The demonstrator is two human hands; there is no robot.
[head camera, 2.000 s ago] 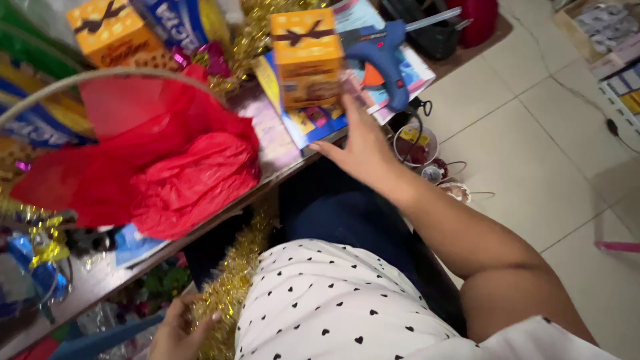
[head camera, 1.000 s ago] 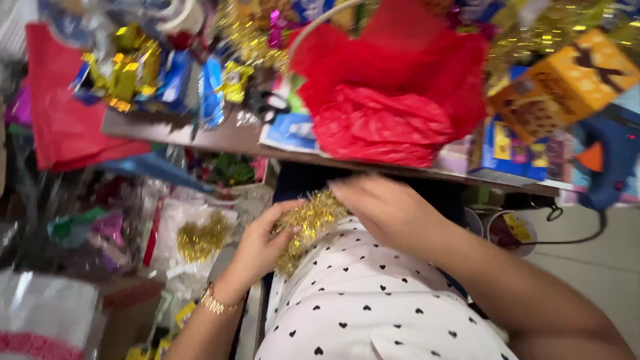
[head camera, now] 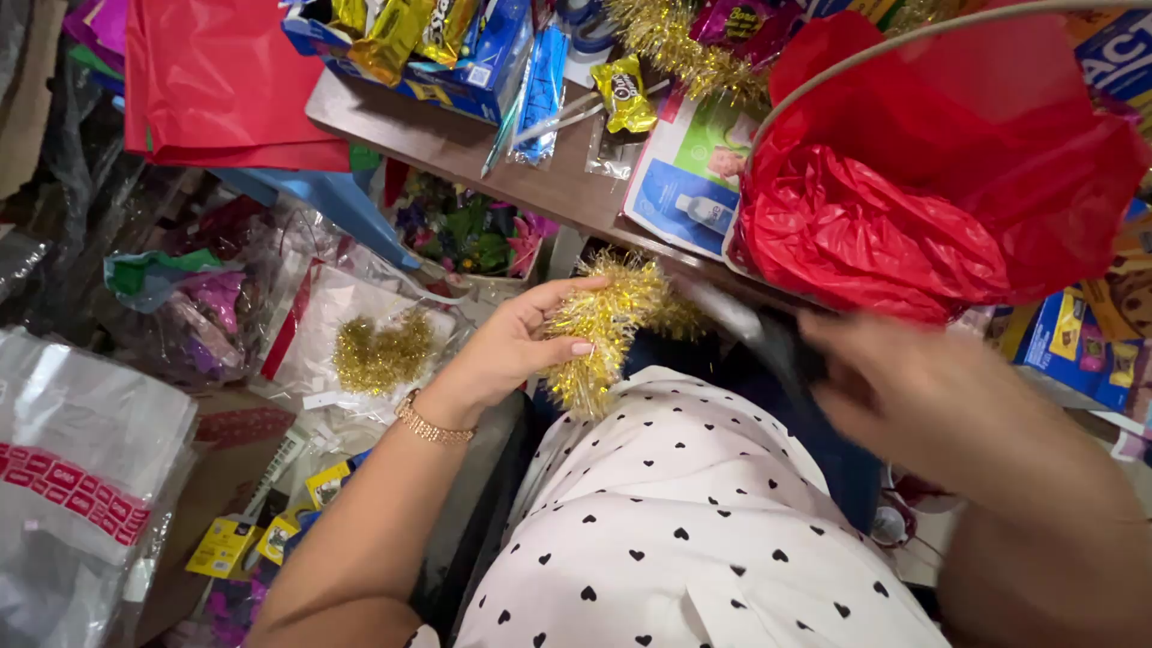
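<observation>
My left hand (head camera: 517,346), with a gold bracelet at the wrist, grips a gold tinsel garland (head camera: 598,337) between thumb and fingers, above my lap at the table edge. Right of it my right hand (head camera: 886,391) is motion-blurred and holds what look like scissors (head camera: 747,324), blades toward the tinsel; their dark handles blur into the hand. Just above stands a basket lined with crumpled red tissue or plastic (head camera: 864,234), under a curved pale handle (head camera: 900,40). How far the blades are parted cannot be made out.
On the wooden table (head camera: 549,184) lie a blue box of wrapped snacks (head camera: 468,85), a yellow-wrapped snack (head camera: 623,94), another tinsel strand (head camera: 661,45) and a printed leaflet (head camera: 688,171). At lower left are plastic bags (head camera: 81,450) and a bag holding gold tinsel (head camera: 382,351). Artificial flowers (head camera: 472,229) stand below the table.
The blurred scissors are now in my right hand, which was at the tinsel one second ago. My left hand still holds the tinsel. The view has swung left since two seconds ago.
</observation>
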